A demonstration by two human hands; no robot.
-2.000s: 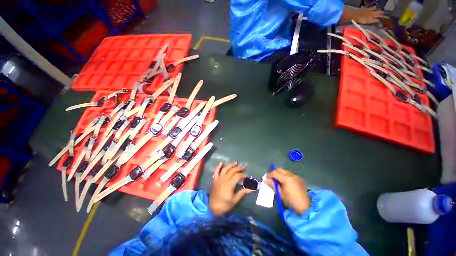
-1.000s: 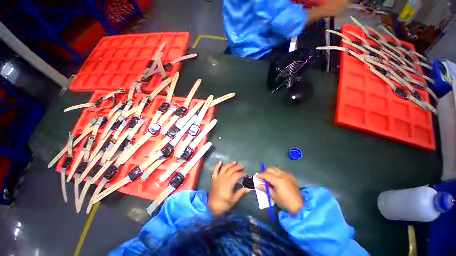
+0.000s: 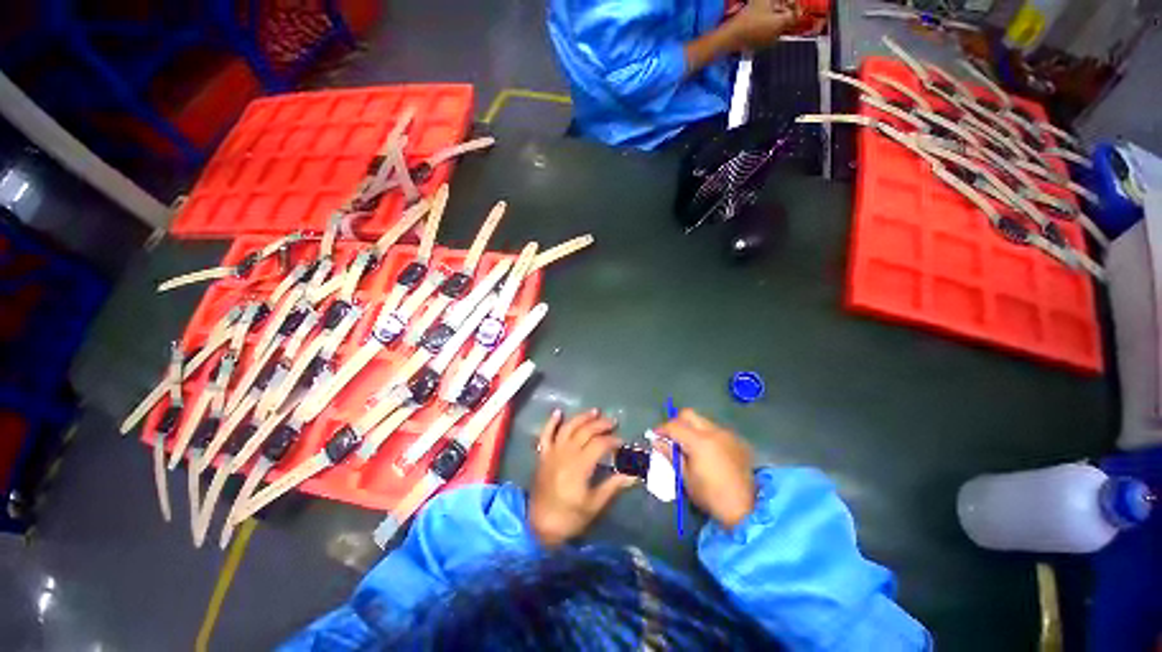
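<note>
My left hand [image 3: 573, 476] holds a small dark watch case [image 3: 632, 460] between its fingers, just in front of me. My right hand [image 3: 714, 469] holds a thin blue pen-like tool [image 3: 678, 478], which points away from me. A small white wiping paper [image 3: 660, 469] lies between the watch case and the blue tool, at my right fingertips. Whether the paper touches the case is too small to tell. A small blue cap [image 3: 747, 386] is on the table beyond my right hand.
Red compartment trays [image 3: 312, 465] at left hold overlapping beige strips with dark heads; another tray [image 3: 975, 299] is at right. A white bottle [image 3: 1039, 508] with a blue cap lies at right. A black bag [image 3: 726, 178] and dark round object [image 3: 756, 233] are beyond. A blue-sleeved person works opposite.
My right hand has moved slightly left, and the blue tool now stands straighter. The white paper shows less than before. The other person's hands have moved left to a red object.
</note>
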